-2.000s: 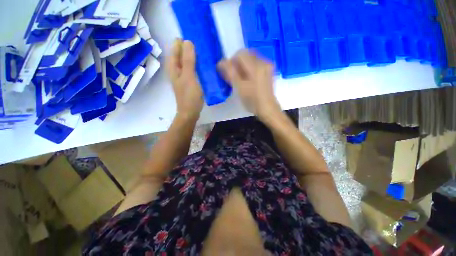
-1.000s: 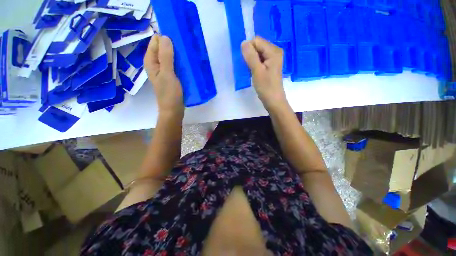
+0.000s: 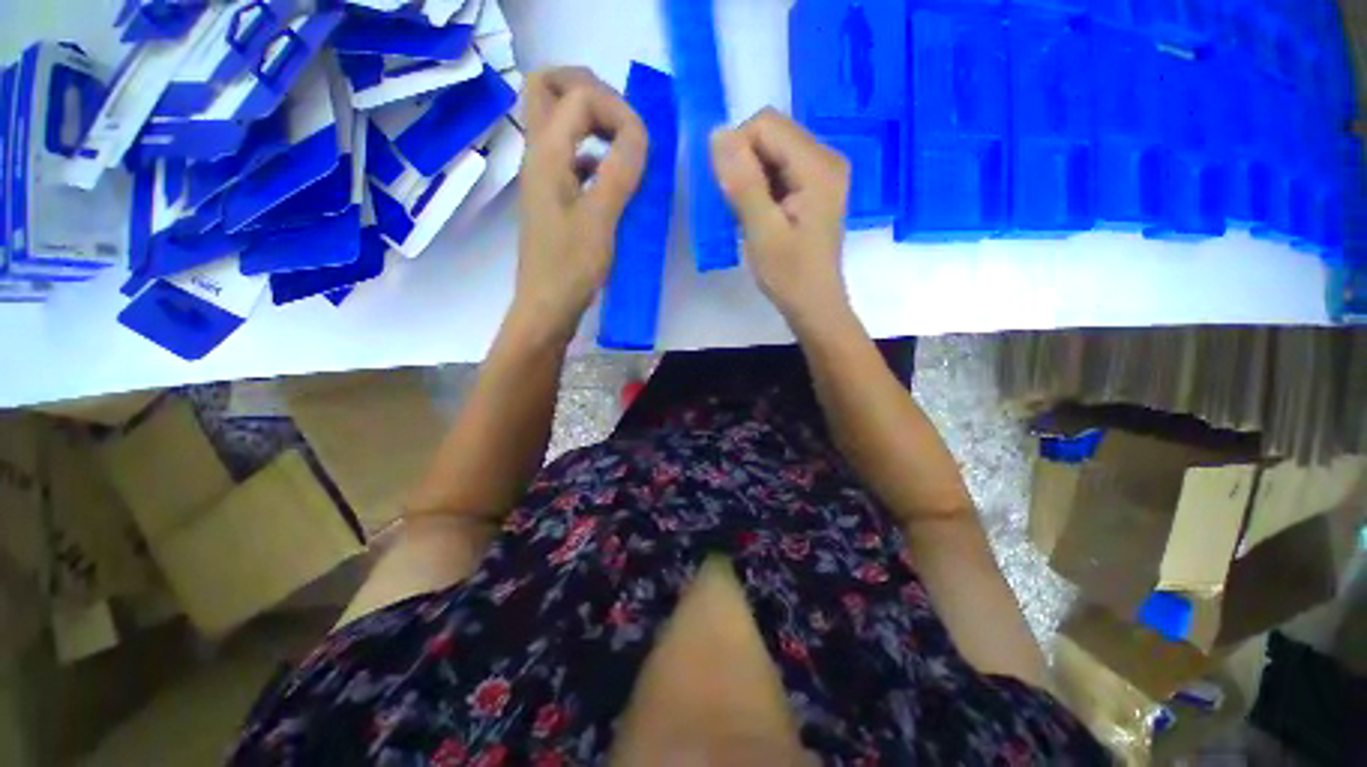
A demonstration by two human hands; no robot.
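My left hand (image 3: 582, 188) grips a narrow blue tray piece (image 3: 640, 225), seen edge-on, between thumb and fingers. My right hand (image 3: 787, 195) holds another thin blue tray piece (image 3: 708, 165), also edge-on and slightly blurred, just to the right of the first. The two pieces stand side by side over the white table (image 3: 750, 318) with a small gap between them. Whether each is one tray or several nested ones, I cannot tell. Rows of blue trays (image 3: 955, 188) lie on the table to the right of my right hand.
Blue and white retail boxes (image 3: 293, 195) are heaped at the left, with a few lined up (image 3: 68, 150) at the far left. Open brown cartons (image 3: 240, 532) stand on the floor below left and another (image 3: 1117, 510) below right. A flattened carton stack (image 3: 1169, 382) is beside the table's right part.
The thick blue stack beside my left hand is out of view and a narrow piece is there instead. My left hand has moved right, towards my right hand. The view has shifted slightly.
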